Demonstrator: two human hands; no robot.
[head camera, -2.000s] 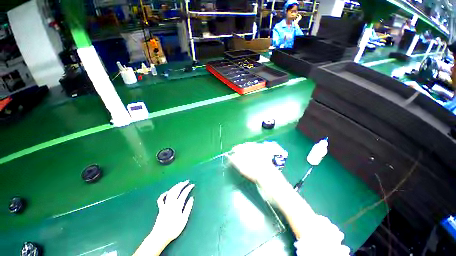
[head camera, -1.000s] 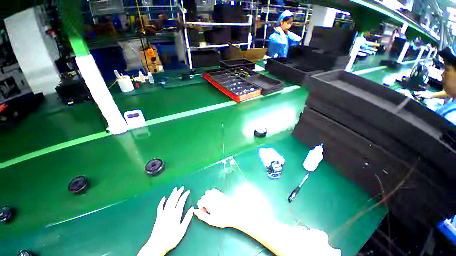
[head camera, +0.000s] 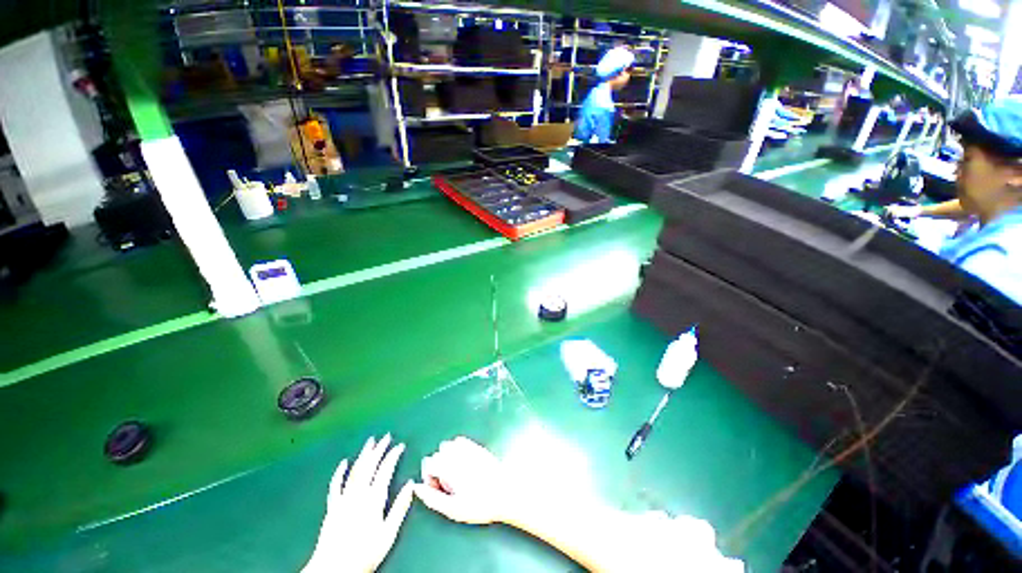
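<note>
My left hand (head camera: 361, 506) lies over the green bench mat with its fingers apart, and nothing shows in it. My right hand (head camera: 462, 481) is beside it with curled fingers, its fingertips close to my left thumb. Whether it holds something small is hidden. Round black units stand spaced out on the green surface: one left of centre (head camera: 300, 397), one farther left (head camera: 128, 442) and one at the far side (head camera: 553, 308). A crumpled white wipe (head camera: 585, 356) touches a blue-and-white round piece (head camera: 595, 387). A white squeeze bottle (head camera: 678, 358) lies beside a black pen-like tool (head camera: 639, 440).
Black foam trays (head camera: 740, 319) are stacked at the right. A red-edged parts tray (head camera: 482, 212) is at the far side. A white post (head camera: 198, 229) stands at the left with a small white timer (head camera: 275, 281). One person (head camera: 990, 213) sits at right, another (head camera: 600, 101) is beyond the bench.
My right hand has moved from near the wipe to beside my left hand, uncovering the wipe and round piece. The view has shifted, and the nearest-left units have left the picture.
</note>
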